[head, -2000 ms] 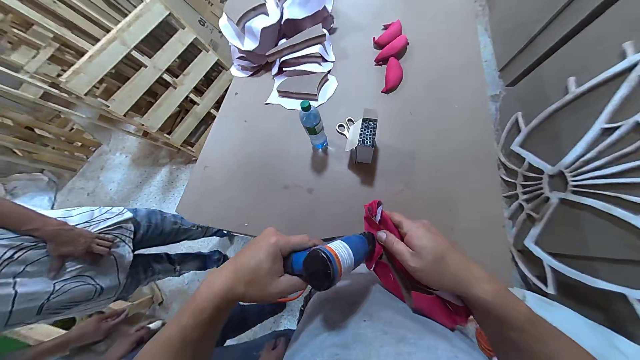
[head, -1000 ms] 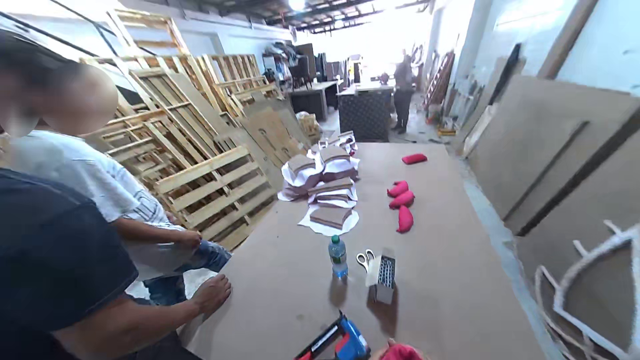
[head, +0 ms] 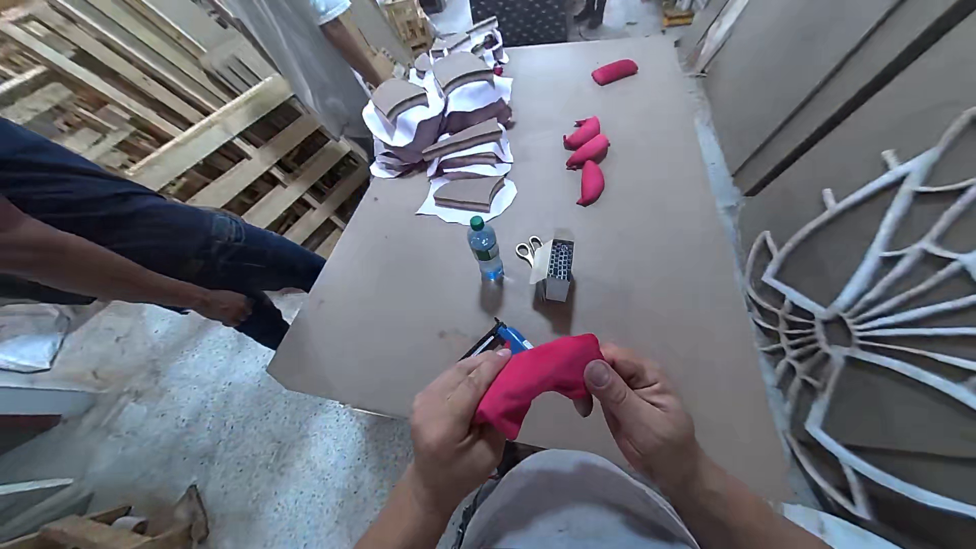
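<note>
A curved pad covered in red fabric (head: 537, 377) is held between my two hands above the table's near edge. My left hand (head: 457, 419) grips its left end, thumb on top. The right end is pinched by my right hand (head: 644, 408). Just behind the pad, a blue and black staple gun (head: 512, 338) lies on the table, partly hidden by the pad. Beyond it stand a water bottle (head: 486, 249) with a green cap, light-handled scissors (head: 528, 249) and an open box of staples (head: 559, 268).
Several red padded pieces (head: 591, 183) lie farther up the table (head: 648, 305). Brown foam-like pieces on white fabric (head: 469, 192) are piled at its far left. A white branching frame (head: 839, 332) leans at the right. People stand along the left side, near wooden pallets (head: 229, 145).
The blue tool, in my left hand two seconds ago, now lies on the table. Both hands hold the red pad. The view has tilted up and back down.
</note>
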